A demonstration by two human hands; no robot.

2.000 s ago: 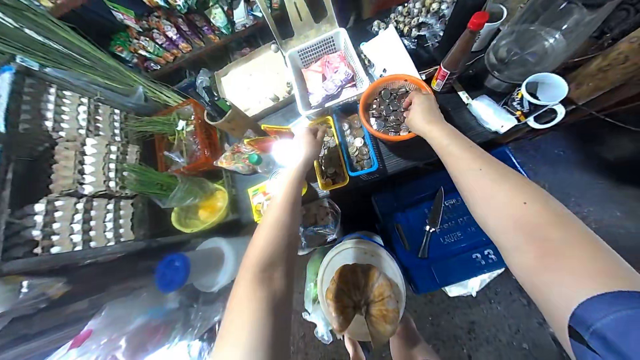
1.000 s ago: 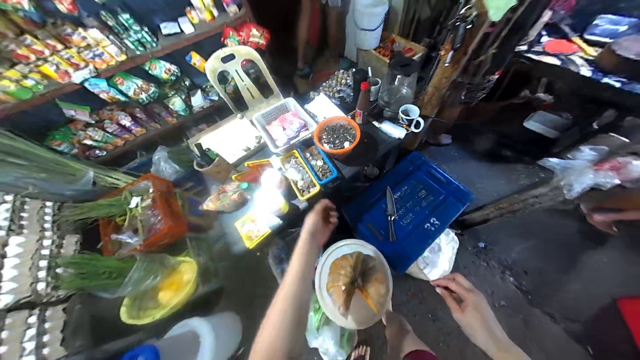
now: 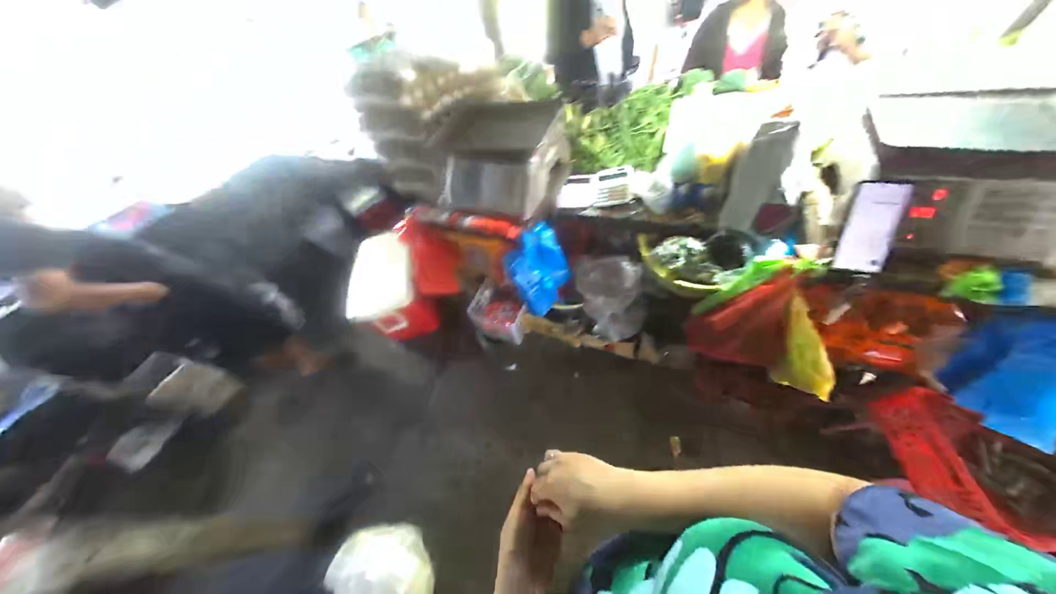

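Note:
My right hand (image 3: 571, 485) is at the bottom centre with its fingers curled, at the end of a forearm that comes in from the right. My left hand (image 3: 521, 516) is upright just beside it, and the two appear to touch at the fingers. Whether anything lies between them is hidden. A green and blue patterned garment (image 3: 742, 554) shows below the right forearm. A pale plastic bag (image 3: 381, 561) is on the left of the hands, low in the view.
A blurred person in dark clothes (image 3: 247, 247) is on the left. Along the stall are a white and red container (image 3: 381, 276), a blue plastic bag (image 3: 539, 268), a phone (image 3: 873, 227), leafy greens (image 3: 623, 124) and red bags (image 3: 932, 437). More people stand behind.
The view has swung far round to another side of the stall. My right hand, over the orange bowl of coins two seconds ago, is now close against my left hand.

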